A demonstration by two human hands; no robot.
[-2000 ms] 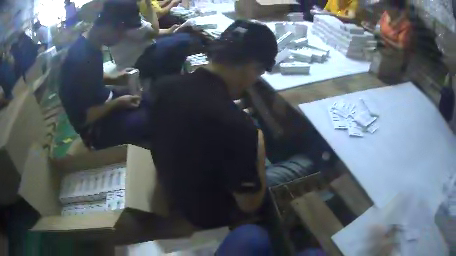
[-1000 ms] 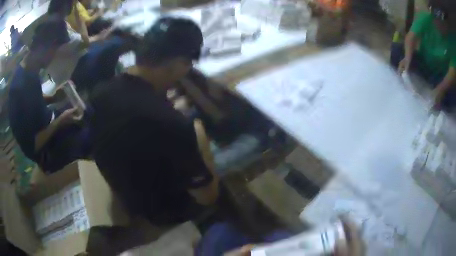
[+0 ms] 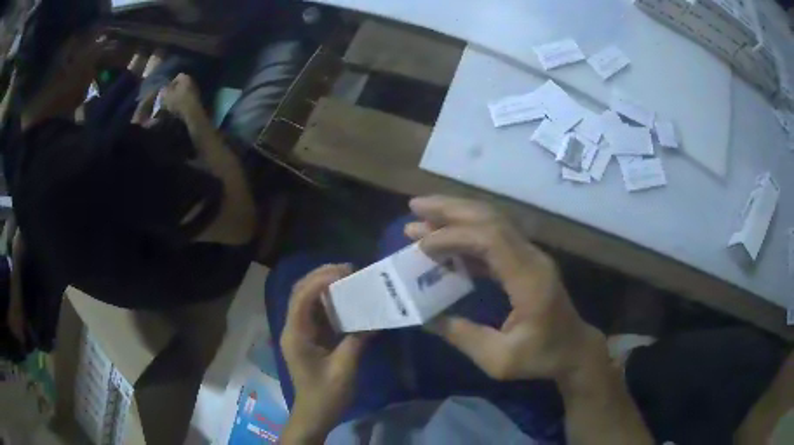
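Note:
A white product carton (image 3: pixel 379 300) with dark print is held over my lap, its near end facing me. My left hand (image 3: pixel 326 348) grips its left end, fingers curled around it. My right hand (image 3: pixel 514 295) holds its right part between thumb and fingers. The carton's far side and much of its right end are hidden by the fingers. Small white paper slips (image 3: pixel 627 139) lie loosely heaped on the white board (image 3: pixel 487 174) beyond my right hand.
A folded white carton piece (image 3: pixel 756 217) lies at the board's right. White cartons (image 3: pixel 705 26) are stacked at the top right. A person in black (image 3: pixel 113 217) sits at the left. An open corrugated box (image 3: pixel 131 339) holds cartons. A blue-and-white printed panel (image 3: pixel 261 413) is low beside my knees.
The view has swung down and right. The carton, blurred at the bottom edge a second ago, is now clear between both hands above my lap. The paper slips now appear nearer.

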